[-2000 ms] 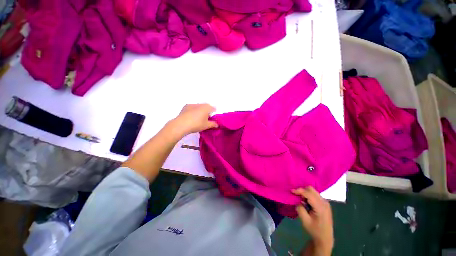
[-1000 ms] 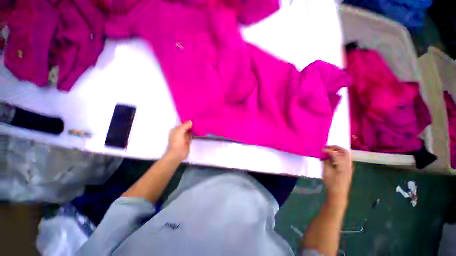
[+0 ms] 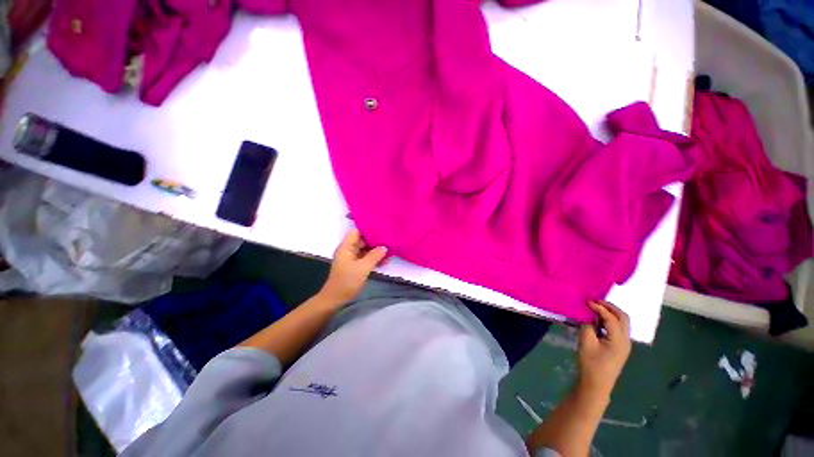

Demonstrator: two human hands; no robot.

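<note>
A bright magenta jacket lies spread over the white table, its long hem running along the near table edge. A small shiny round button shows on its upper left part. My left hand holds the hem's left corner between thumb and fingers. My right hand pinches the hem's right end near the table's right corner. Something small and dark shows in the right fingers; I cannot tell what it is.
A black phone, a dark flask and a small orange-and-pale tool lie at the left of the white table. More magenta garments lie at the back left. A cream bin with garments stands at the right.
The jacket has gone from bunched up to spread out, with its hem stretched along the near table edge. My hands now hold the hem's two ends. The view has also shifted.
</note>
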